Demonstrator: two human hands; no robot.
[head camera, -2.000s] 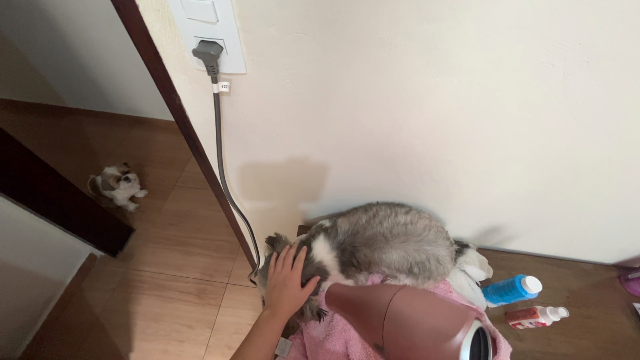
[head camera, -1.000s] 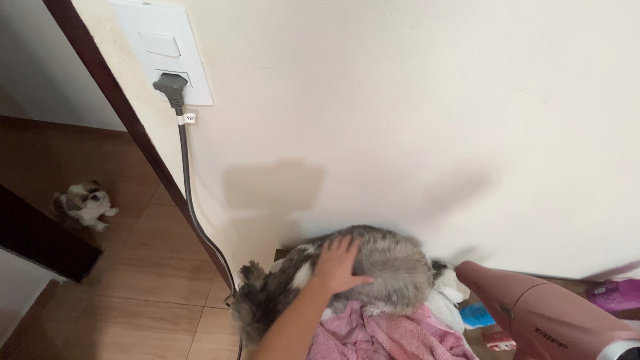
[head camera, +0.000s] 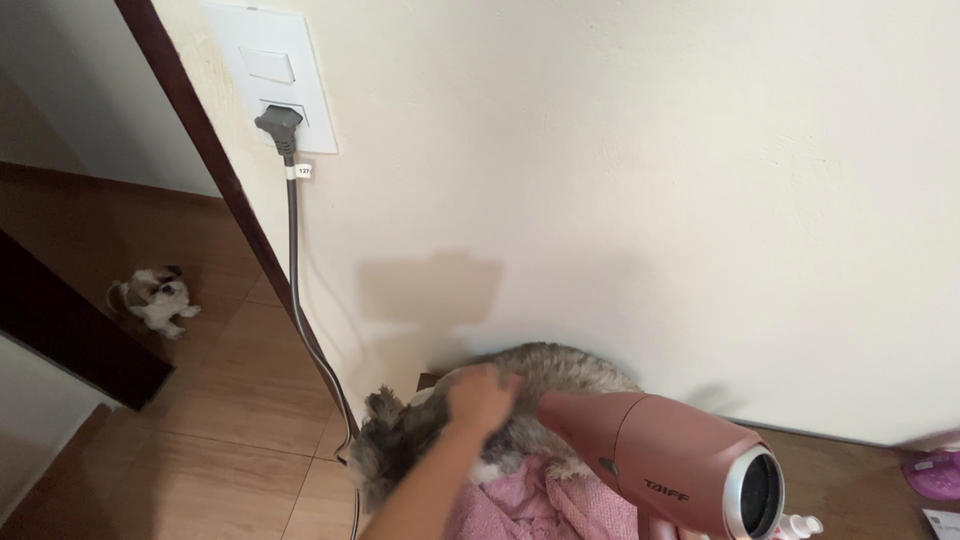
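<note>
My left hand (head camera: 480, 397), blurred, lies on the shoulder and back fur of a grey and white dog (head camera: 577, 367), its thumb held apart from the fingers. The dog's head (head camera: 382, 442) is at the lower left, partly behind my forearm. Under and in front of the dog is a pink towel (head camera: 540, 502). A rose-coloured hair dryer (head camera: 675, 457) is at the lower right, its nozzle pointed left at the dog's back, close to my left hand. My right hand is out of view, and so is most of the dryer's handle.
A grey plug (head camera: 281, 127) sits in the white wall socket (head camera: 319, 112), its cord (head camera: 295, 255) hanging beside the dark door frame (head camera: 225, 165). Another small dog (head camera: 157, 296) is on the tiled floor at left. A bottle (head camera: 799, 525) and a purple item (head camera: 934, 476) are at lower right.
My left hand went from the dog's head to its back, and is now nearer the shoulders. The hair dryer's nozzle has moved left along the dog since one second ago.
</note>
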